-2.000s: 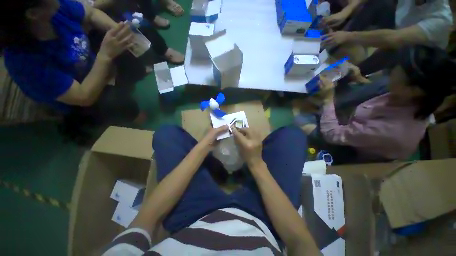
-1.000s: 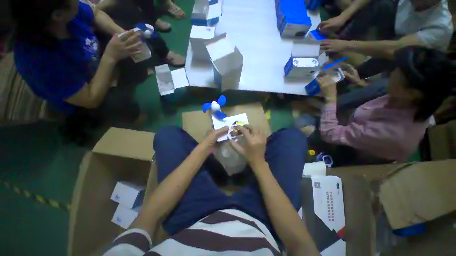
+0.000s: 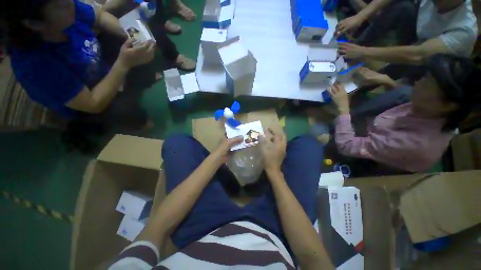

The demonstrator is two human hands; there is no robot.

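Note:
A small white box or card with a dark and yellow picture [image 3: 252,137] lies flat over my lap. My left hand [image 3: 230,146] grips its left side. My right hand [image 3: 274,150] is at its right edge with bent fingers; whether it grips the edge is unclear. A white hub with blue blades [image 3: 228,113] sticks out at the card's upper left, apparently part of the same unit. A clear, shiny, crumpled plastic piece [image 3: 246,164] lies just below, between my knees.
Brown cardboard [image 3: 205,129] lies beyond my knees. An open carton [image 3: 87,211] with small white boxes stands left; a white printed box [image 3: 345,213] and another carton [image 3: 443,205] are right. Ahead is a white table [image 3: 277,63] with open white boxes and blue boxes. Several people sit around it.
My right hand has moved off the card's face to its right edge, and the picture now shows more fully. The person at left now holds a white box with its picture showing.

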